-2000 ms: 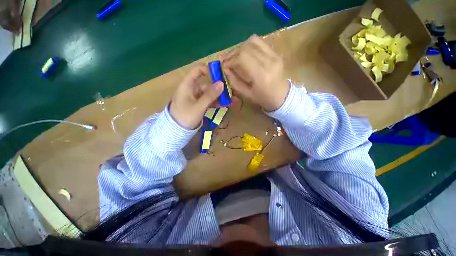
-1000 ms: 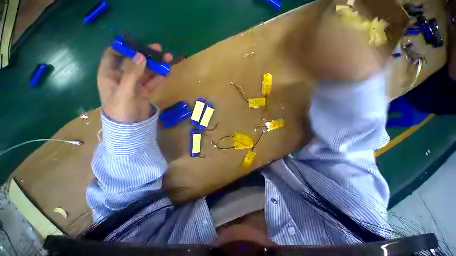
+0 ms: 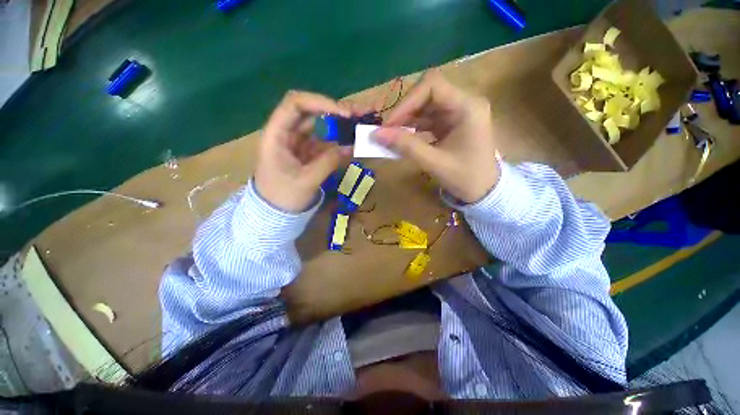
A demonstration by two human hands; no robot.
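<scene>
My left hand (image 3: 294, 154) holds a blue battery pack (image 3: 332, 128) with a dark face, above the bench. My right hand (image 3: 451, 136) pinches a white pad (image 3: 370, 143) against the pack's right part and partly covers it. Thin wires rise from the pack between my hands. Below my hands, blue packs with cream pads (image 3: 354, 185) lie on the bench, with one more padded pack (image 3: 340, 231) nearer me. Orange taped parts (image 3: 412, 235) with thin wires lie to their right; my right hand and sleeve may hide others.
An open cardboard box (image 3: 621, 154) with yellow strips (image 3: 614, 85) stands at right. Dark parts (image 3: 720, 87) lie beyond it. The green belt (image 3: 268, 53) carries blue packs (image 3: 127, 78). A white cable (image 3: 97, 193) and a cream strip (image 3: 69, 320) lie at left.
Both hands are back together in front of me; my right hand has come from the box and now holds a white pad. My left hand has moved right with the pack from over the belt.
</scene>
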